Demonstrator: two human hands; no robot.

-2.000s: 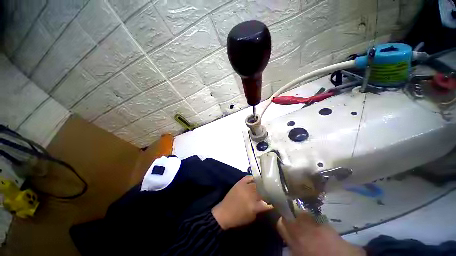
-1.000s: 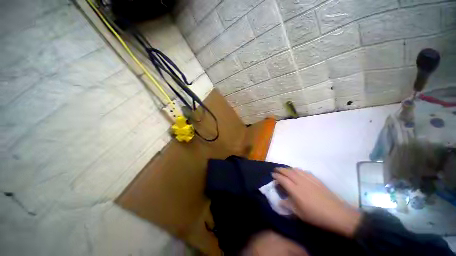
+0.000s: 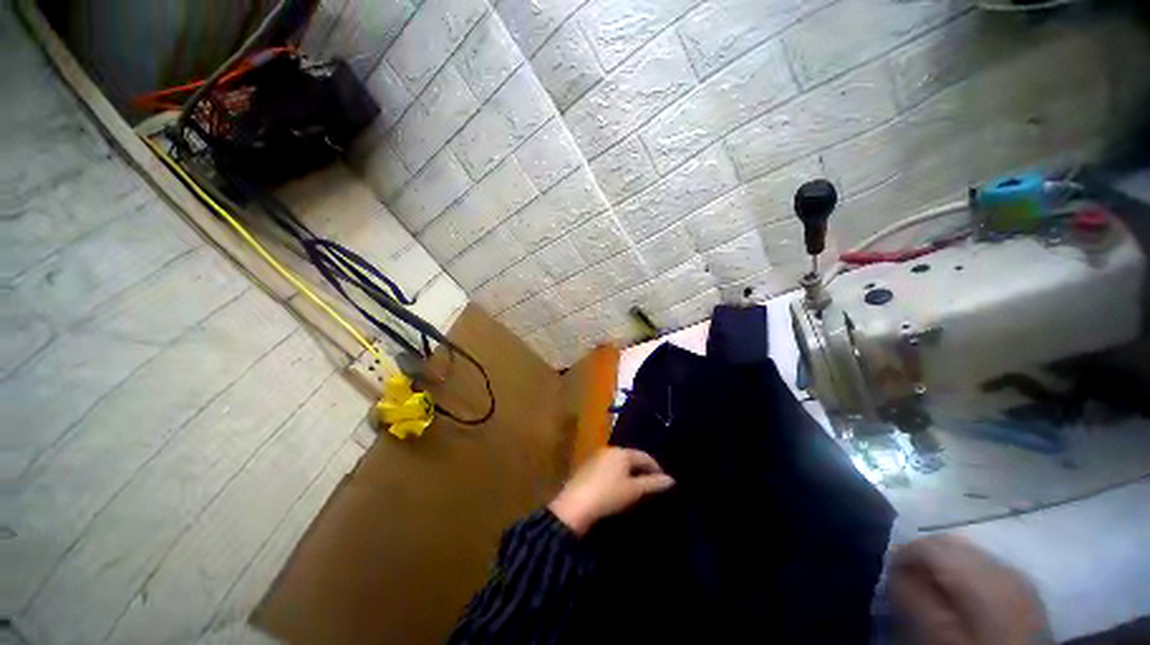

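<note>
Dark cloth (image 3: 757, 491) lies spread over the table, left of and in front of the sewing machine's head. My left hand (image 3: 614, 489) is at the cloth's left edge, with thumb and fingers pinched together on it. My right hand (image 3: 965, 595) is blurred at the lower right, beside the cloth's right edge; its fingers cannot be made out. The sewing machine (image 3: 996, 315) stands at the right, with a bright light at its needle area (image 3: 889, 456). The needle area is to the right of the cloth. The cloth's lower part is cut off by the picture's edge.
A black-handled screwdriver (image 3: 816, 217) stands upright on the machine's head. A blue container (image 3: 1011, 199) is on the arm. An orange-brown table edge (image 3: 595, 410) and brown board (image 3: 429, 504) are at the left. A yellow plug (image 3: 405, 407) and black cables hang by the brick-pattern wall.
The dark cloth has been spread wider and further back, and its white patch no longer shows. My right hand has moved off it to the right. My left hand is now at its left edge. The view has shifted.
</note>
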